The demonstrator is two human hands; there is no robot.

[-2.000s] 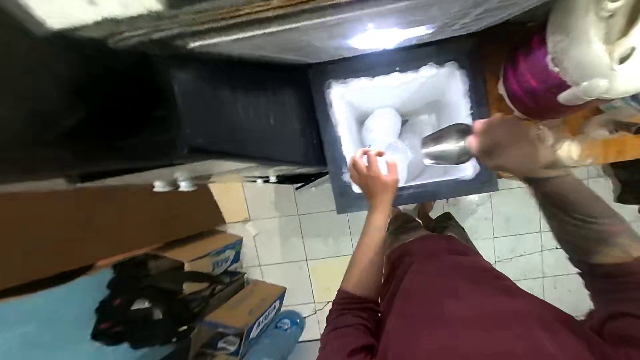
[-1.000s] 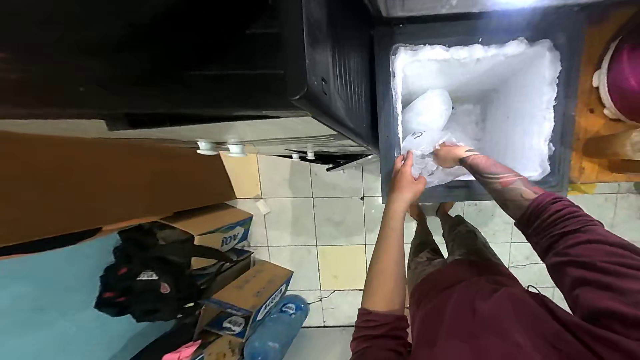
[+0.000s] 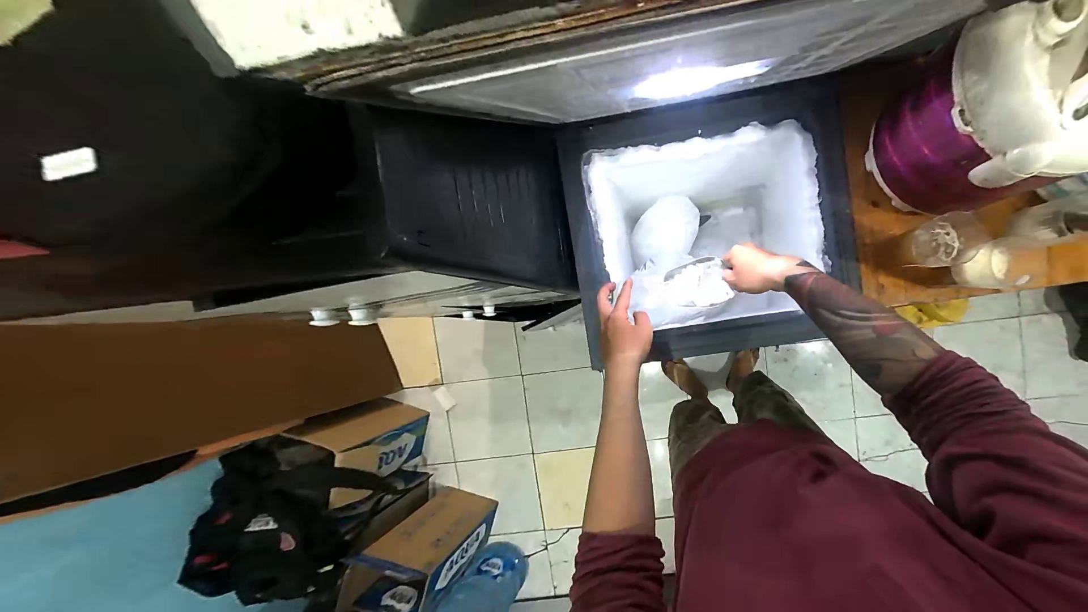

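A chest freezer [image 3: 722, 344] with frost-coated inner walls stands below me, its lid raised. My left hand [image 3: 626, 327] grips the edge of a clear plastic bag [image 3: 650, 293] near the freezer's front left rim. Closed around the handle of a metal scoop, my right hand [image 3: 755, 269] is at the mouth of that bag. The scoop [image 3: 693, 270] is heaped with crushed ice [image 3: 704, 287] and partly hidden by it. Behind the bag, inside the freezer, lies a filled white plastic bag [image 3: 666, 229]. More ice or a frosted package [image 3: 733, 228] is at the freezer's bottom.
A purple-and-white drink cooler [image 3: 926, 140] and clear plastic cups [image 3: 948, 240] stand on a wooden surface [image 3: 884, 263] at right. The raised lid [image 3: 595, 85] borders the far side. Cardboard boxes [image 3: 442, 527], a black bag [image 3: 263, 527] and a large blue bottle [image 3: 489, 578] are at lower left.
Two seconds ago the scoop was raised near the freezer's right side; now it is at the bag, heaped with ice. My left hand has stayed by the bag. The view has shifted.
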